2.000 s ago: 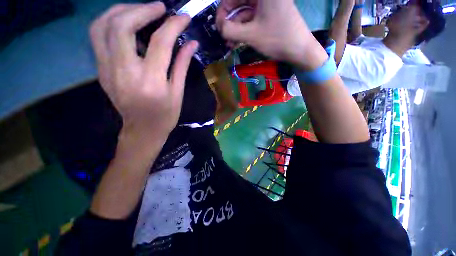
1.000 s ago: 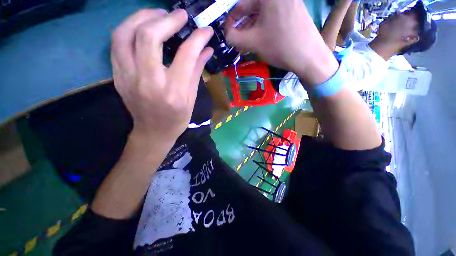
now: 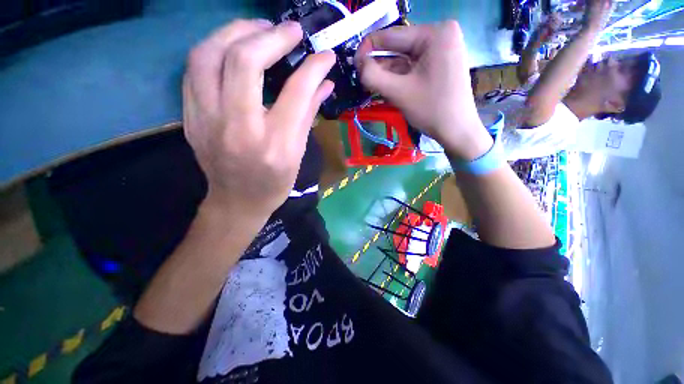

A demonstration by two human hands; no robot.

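Note:
The black unit (image 3: 341, 82) is at the top centre, a dark body with several small parts. A flat white ribbon strip (image 3: 356, 27) lies slanted across its top. My left hand (image 3: 251, 112) holds the unit's left side, thumb and fingertips close to the ribbon's lower left end. My right hand (image 3: 424, 82), with a light-blue wrist strap (image 3: 484, 160), is at the unit's right side. Its thumb and forefinger pinch a thin white piece (image 3: 386, 53) just below the ribbon. The piece's inner end and the contact with the unit are hidden by my fingers.
The bench edge (image 3: 97, 154) curves along the left. Red stools (image 3: 416, 155) and black-legged stools (image 3: 414, 296) stand on the green floor with yellow-black tape. A coworker in white (image 3: 559, 124) sits at the right with raised arms. Dark parts (image 3: 519, 26) lie farther along the bench.
Both hands and the unit have shifted right and slightly down in view, and more of the unit and ribbon shows. The coworker's arms have risen. My hands remain at the unit.

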